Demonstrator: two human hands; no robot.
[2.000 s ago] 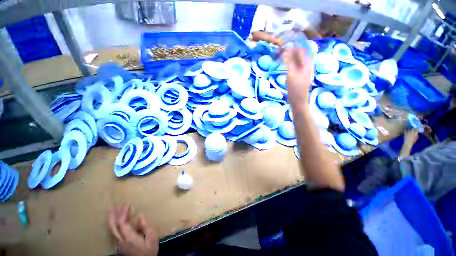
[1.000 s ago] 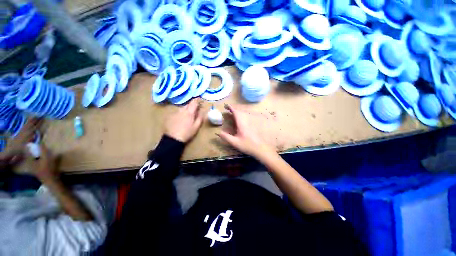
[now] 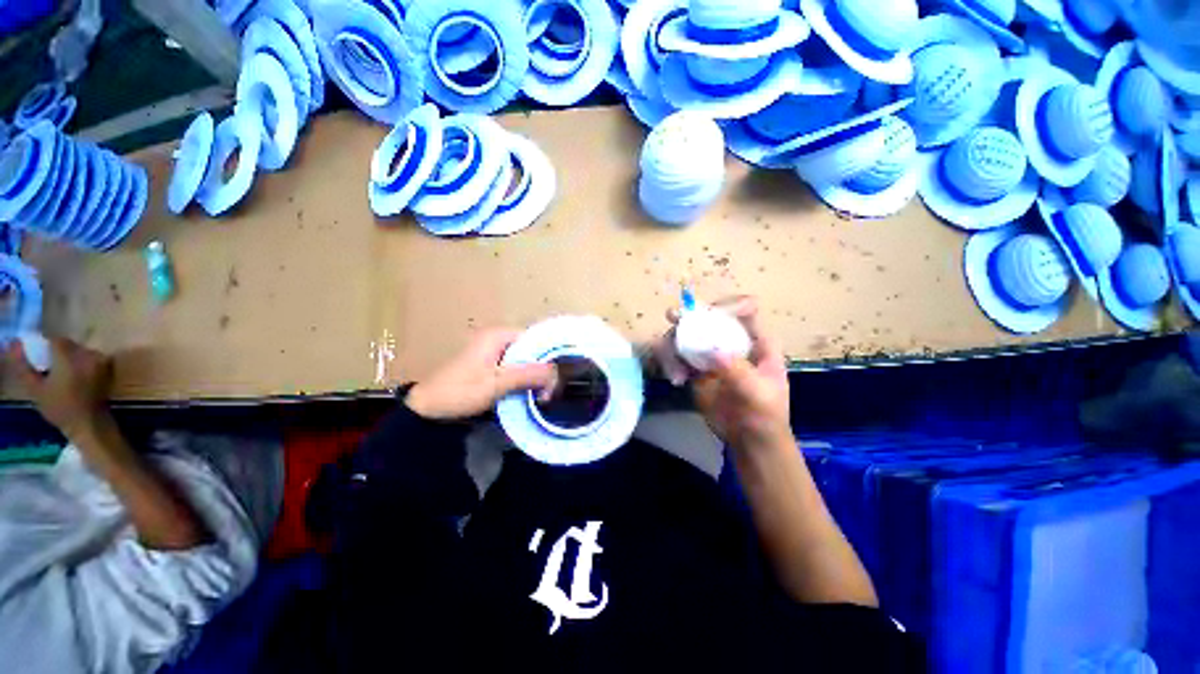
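My left hand point(image 3: 474, 378) holds a hat brim point(image 3: 607, 432) at its left side, thumb in the centre hole, over the bench's front edge. The brim is a flat pale ring with a darker band round the hole. My right hand point(image 3: 746, 388) grips a small white glue bottle point(image 3: 711, 338) with its blue tip pointing up, just right of the brim and apart from it. A short stack of crowns point(image 3: 682, 169) stands on the bench beyond. Several overlapping brims point(image 3: 454, 169) lie to its left.
A pile of assembled hats point(image 3: 984, 163) covers the back right of the bench point(image 3: 303, 310). More brims point(image 3: 271, 111) lie at the back left. A teal-green bottle point(image 3: 159, 271) lies at left, near a neighbour's hand point(image 3: 69, 382). Blue crates point(image 3: 974, 527) are below right.
My left hand has taken a brim from the small row and brought it to the bench's front edge. My right hand has picked up the glue bottle from the bench and moved right.
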